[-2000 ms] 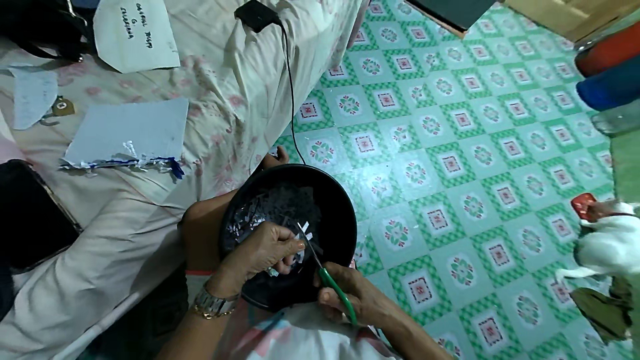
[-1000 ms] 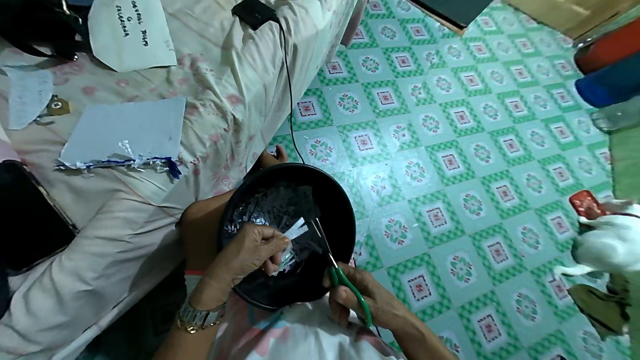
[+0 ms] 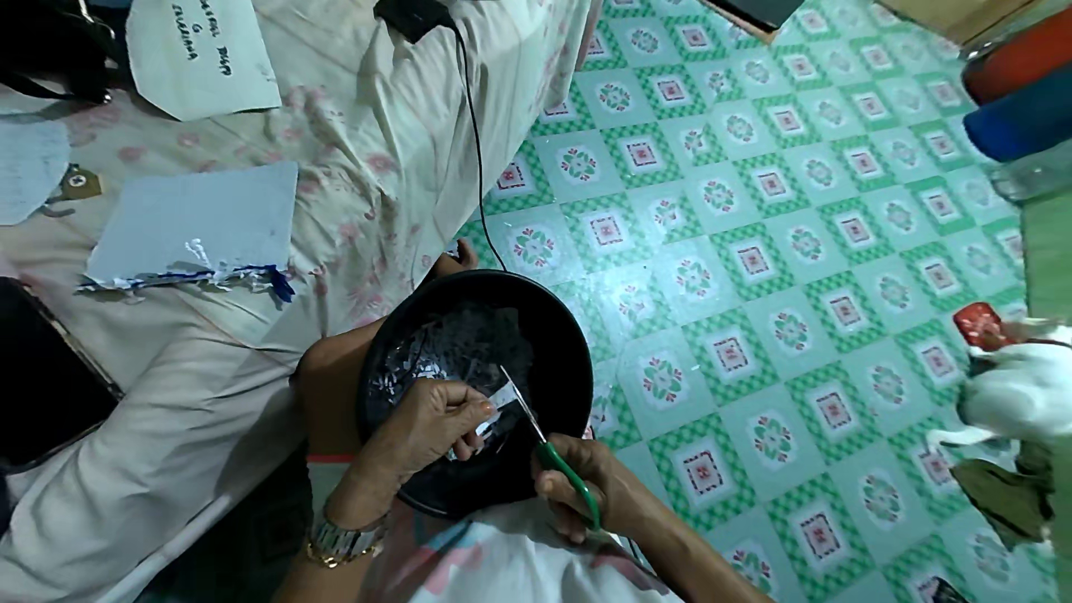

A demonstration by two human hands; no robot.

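Observation:
My left hand [image 3: 435,423] pinches a small strip of whitish paper or plastic [image 3: 505,396] over a round black plastic basin [image 3: 578,360]. In my right hand [image 3: 582,486] is a pair of green-handled scissors [image 3: 563,466], its blades pointing up and left beside the strip. The blades look nearly closed together. Many small cut pieces [image 3: 469,339], dark and shiny, lie inside the basin. The basin rests at my lap, with a bare knee to its left. A metal watch and a gold-coloured bracelet are on my left wrist.
On the bed at left lie a grey sheet with a ragged edge [image 3: 197,222], papers with writing [image 3: 205,54], a small padlock [image 3: 81,182] and a dark tablet-like object [image 3: 50,377]. A black cable [image 3: 476,126] hangs down the bedside. A white animal [image 3: 1017,389] lies on the patterned floor at right.
The strip and the scissors have shifted slightly in my hands above the basin. The scissor blades, apart one second ago, are now nearer together.

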